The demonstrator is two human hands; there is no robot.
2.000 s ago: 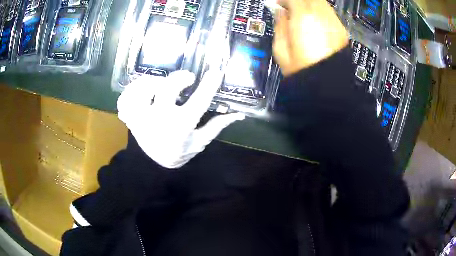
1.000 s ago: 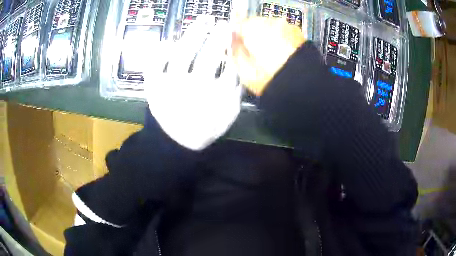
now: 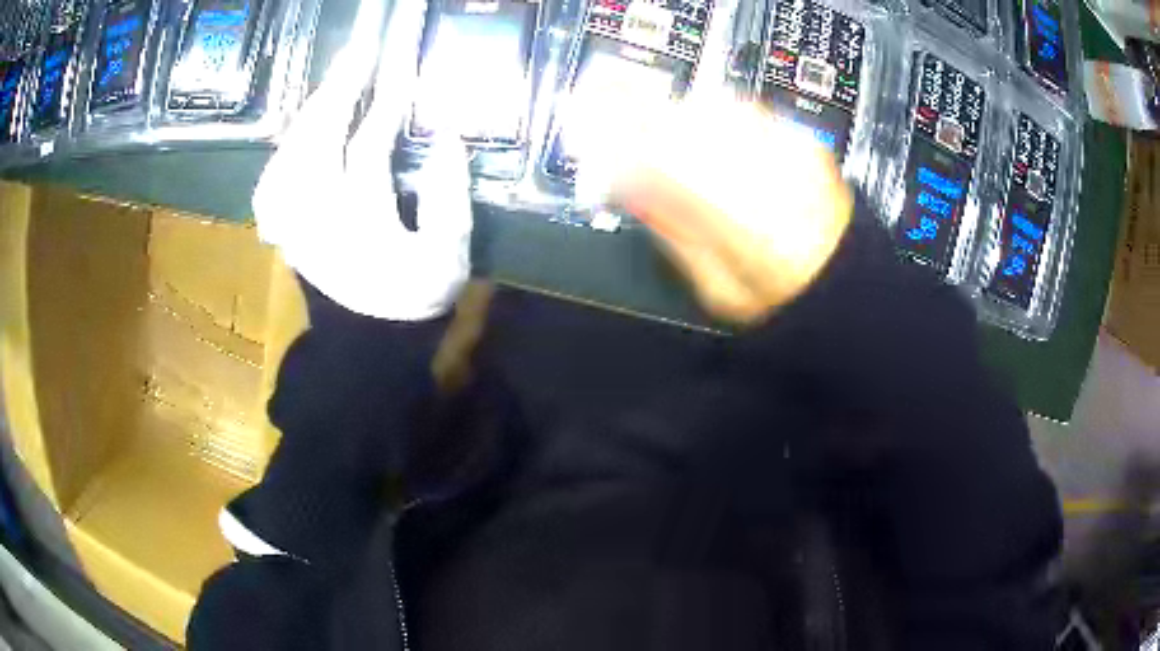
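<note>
Keypad mobile phones lie in a clear blister tray (image 3: 515, 197) on the dark green workbench. My left hand (image 3: 369, 191), in a white glove, is at the tray's left side, beside a phone (image 3: 477, 64) whose screen glares white. Its fingertips are washed out by glare, so I cannot tell whether it holds anything. My bare right hand (image 3: 751, 210) is blurred and overexposed over the lower part of the tray, partly covering a phone (image 3: 649, 32). Its fingertips are lost in the glare, and whether it holds a cloth cannot be seen.
More phones in trays lie at the left (image 3: 210, 57) and at the right (image 3: 939, 165). An open cardboard carton (image 3: 165, 382) stands below the bench edge at the left. A small pale tab (image 3: 606, 221) is at the tray's near edge. A whitish bottle (image 3: 1119, 95) with orange marking is at the far right.
My gloved left hand has moved left, away from my right hand. My right hand has moved right and slightly nearer to me. The view has shifted.
</note>
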